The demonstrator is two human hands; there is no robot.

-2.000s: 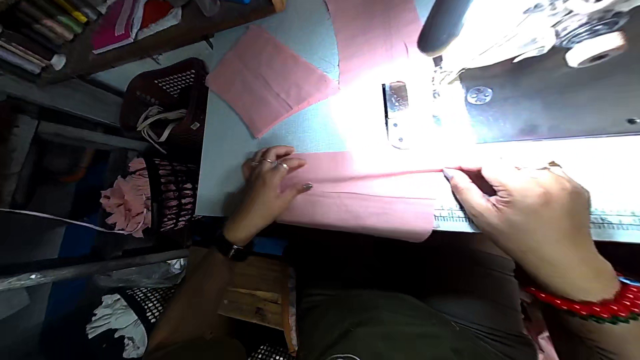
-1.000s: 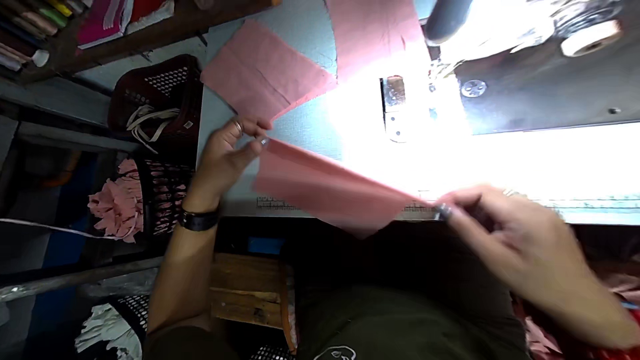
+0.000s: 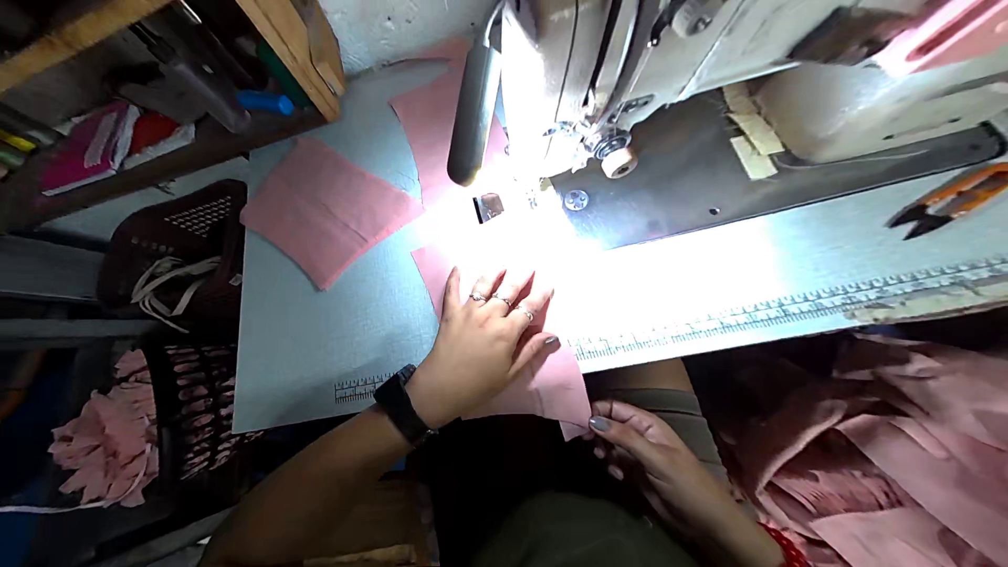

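Observation:
A pink fabric piece (image 3: 551, 387) lies partly on the sewing table and hangs over its front edge. My left hand (image 3: 492, 335) rests flat on it, fingers spread, just in front of the sewing machine (image 3: 583, 87). At the table's edge my right hand (image 3: 638, 441) pinches a lower corner of that fabric between thumb and fingers. Another pink piece (image 3: 327, 209) lies flat at the left of the table, and a further pink piece (image 3: 441, 130) lies behind it, partly hidden by the machine. Glare from the lamp hides the fabric's far part.
Orange-handled nippers (image 3: 949, 201) lie at the right of the table. A measuring scale (image 3: 709, 321) runs along the front edge. Pink fabric (image 3: 898, 457) is heaped at lower right. A brown basket (image 3: 177, 244) with cords and a wooden shelf (image 3: 307, 102) stand at left.
The fabric, held stretched between both hands a second ago, now lies on the table under my left hand. My right hand has moved down to its corner. The view has shifted toward the machine.

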